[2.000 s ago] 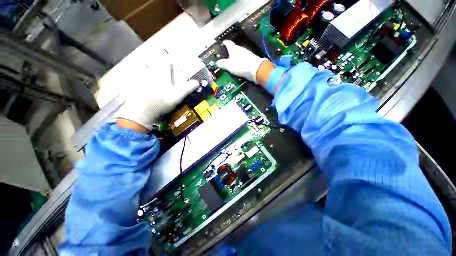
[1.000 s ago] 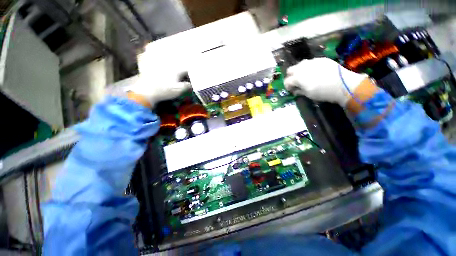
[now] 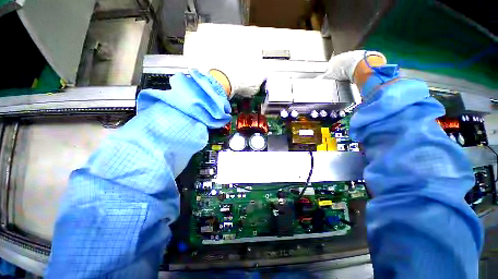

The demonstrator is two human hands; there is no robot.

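Note:
A green circuit board (image 3: 254, 212) sits in a dark carrier (image 3: 284, 252) in front of me. A long white-silver heatsink (image 3: 273, 167) crosses it, with a brown-yellow transformer (image 3: 306, 134), copper chokes (image 3: 252, 123) and capacitors behind it. A silver finned block (image 3: 308, 91) stands at the far edge. My gloved left hand (image 3: 247, 88) is at the far left of the board, beside the block, its fingers mostly hidden. My gloved right hand (image 3: 348, 66) is at the block's far right corner, fingers blurred against the pale surface; whether it grips cannot be told.
A second circuit board with copper chokes (image 3: 450, 124) lies at the right, partly behind my right sleeve. A conveyor rail (image 3: 71, 103) runs across behind the boards. A pale flat plate (image 3: 71, 180) lies at the left. A white box-like surface (image 3: 245, 46) stands beyond the rail.
The view has turned, so the board now lies nearly straight before me. Both hands remain at its far side; my right hand has moved from right of the finned block to its far corner.

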